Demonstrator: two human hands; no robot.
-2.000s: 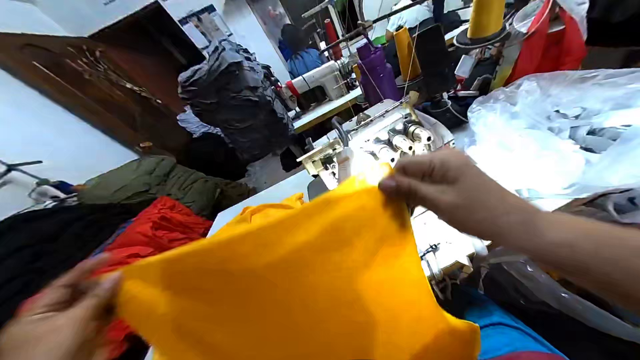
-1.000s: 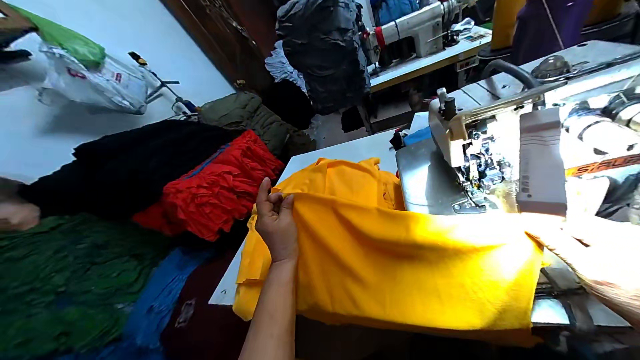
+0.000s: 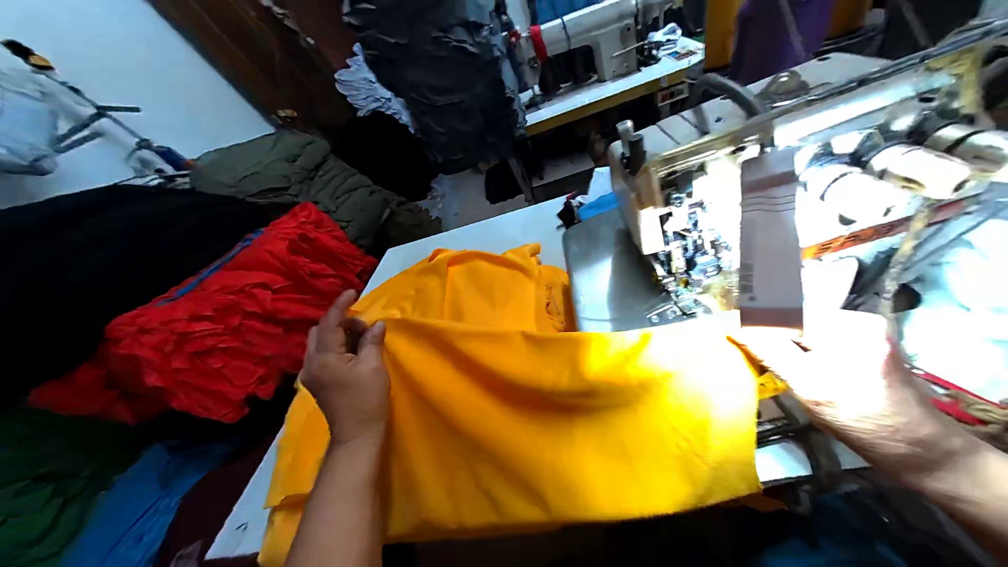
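Observation:
A yellow fabric piece (image 3: 551, 425) is stretched between my hands in front of an overlock-type sewing machine (image 3: 693, 236). My left hand (image 3: 346, 378) pinches its upper left corner between thumb and fingers. At the upper right corner, my right hand (image 3: 858, 378) grips the cloth under bright glare, which washes out its fingertips. Behind the piece, more yellow fabric (image 3: 480, 291) lies crumpled on the white table, left of the machine's metal plate (image 3: 610, 276). A pale paper or card strip (image 3: 770, 236) hangs on the machine's front.
Bundled red fabric (image 3: 228, 315), black cloth (image 3: 94, 268) and an olive padded garment (image 3: 291, 177) are heaped to the left. Green and blue cloth (image 3: 142, 504) lie lower left. A second sewing machine (image 3: 583, 39) stands on a bench behind, beside a dark plastic-wrapped bundle (image 3: 441, 79).
Two seconds ago the yellow piece was held up, partly over the machine; it now hangs at the table's front side. Since one second ago both hands have kept their hold on it.

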